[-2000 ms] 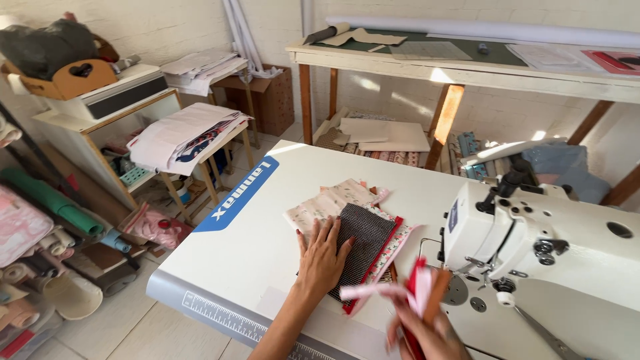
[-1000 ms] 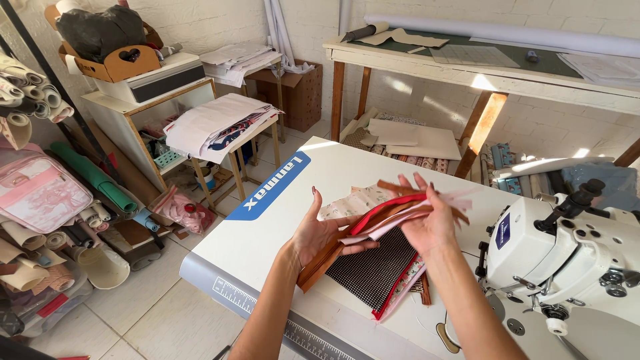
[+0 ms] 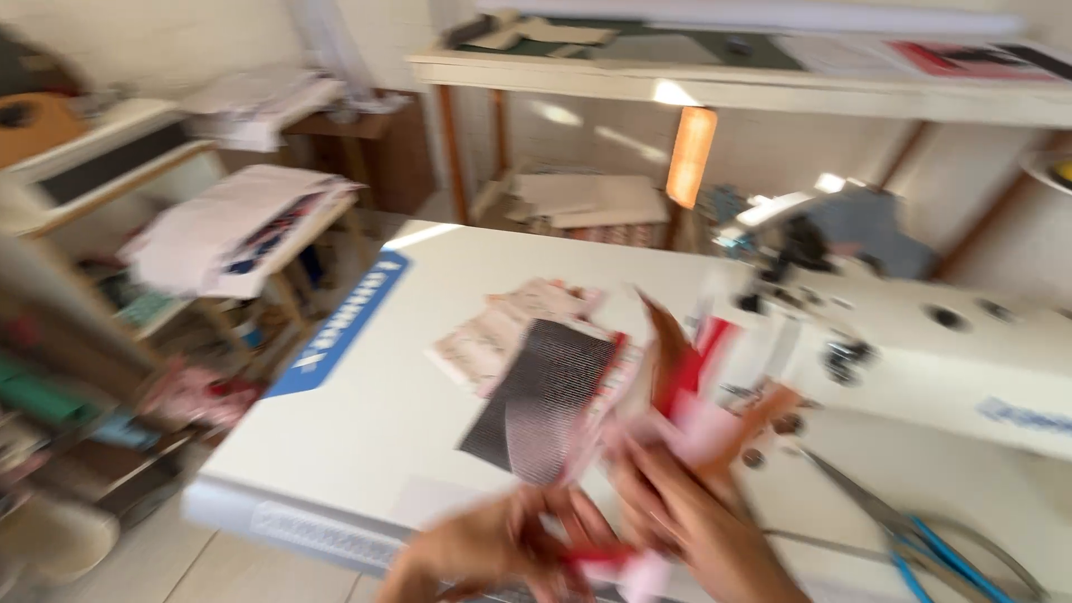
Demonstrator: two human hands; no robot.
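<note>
Strips of red, pink and brown material [image 3: 699,402] fan out from my right hand [image 3: 670,494], which grips them near the table's front edge. Beside it, my left hand [image 3: 519,536] has bent fingers near the lower red and pink ends; blur hides whether it grips them. Just beyond both hands, a dark mesh piece [image 3: 544,394] lies on the white sewing table [image 3: 377,435], with a red and patterned edge along its right side. Cream printed fabric pieces [image 3: 481,339] lie partly under the mesh. The white sewing machine [image 3: 913,360] stands to the right of the strips.
Scissors with blue handles [image 3: 913,536] lie at the lower right, beside the machine. A long worktable [image 3: 569,75] with papers and sheet material stands behind. At the left are a small stand with stacked sheets [image 3: 243,218] and rolls of material [image 3: 42,394].
My hands have moved from over the mesh toward the table's front edge, and the strips have moved with my right hand. The mesh and cream pieces show more fully. The view has swung right.
</note>
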